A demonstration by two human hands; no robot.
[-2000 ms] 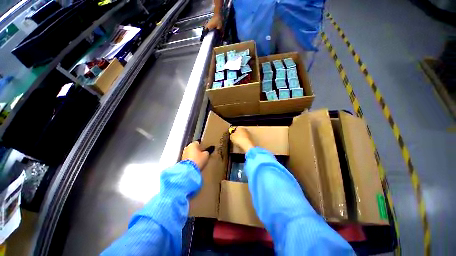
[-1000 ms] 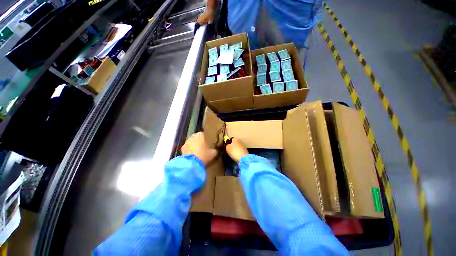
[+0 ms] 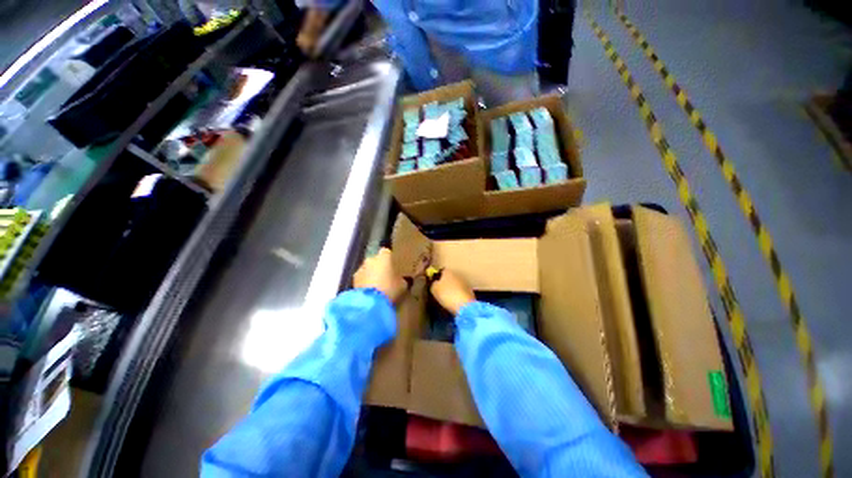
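An open brown carton stands in front of me in a black tote, with teal-topped packed units partly visible inside. My left hand grips the carton's left flap at its outer side. My right hand is inside that flap, at the carton's far left corner, closed on a utility knife. Only a small yellow part of the knife shows; its blade is hidden. Dark coverings show on some fingertips.
Two open cartons with teal-topped units stand beyond. Another carton with raised flaps is at the right. The metal conveyor runs along the left, with shelves and black bins beyond. A person in blue stands at the far end.
My right hand and the knife have moved down a little along the flap's inner side. My left hand has shifted its hold on the flap. The other person's hand has moved left over the conveyor.
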